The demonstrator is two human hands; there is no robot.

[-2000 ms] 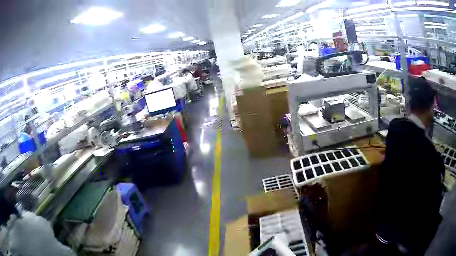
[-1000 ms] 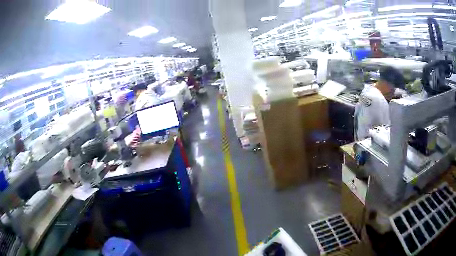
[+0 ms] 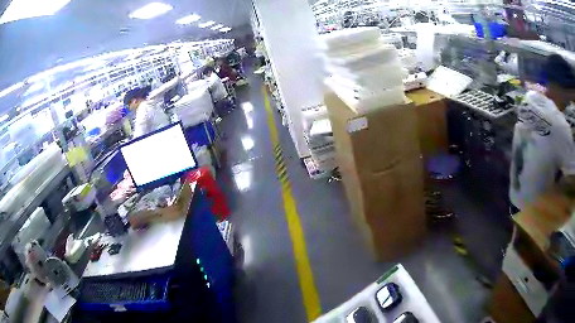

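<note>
A white tray (image 3: 413, 291) with a green mark on its edge juts into view at the bottom centre right. Several small black rounded-square watch units sit in it; one unit (image 3: 388, 295) shows whole, others are cut off by the picture's edge. The tray is tilted in the view, above the grey floor. Neither of my hands is in view; whatever holds the tray is below the picture.
A yellow floor line (image 3: 291, 221) runs along the aisle. At left stand a blue cabinet (image 3: 208, 265) and a lit monitor (image 3: 159, 156). At right stands a tall brown carton (image 3: 391, 183) topped with white trays (image 3: 365, 69). A person (image 3: 541, 135) in white stands far right.
The view has moved forward along the aisle. The monitor and carton look nearer, and the machine at right has left view. More of the tray and its units shows.
</note>
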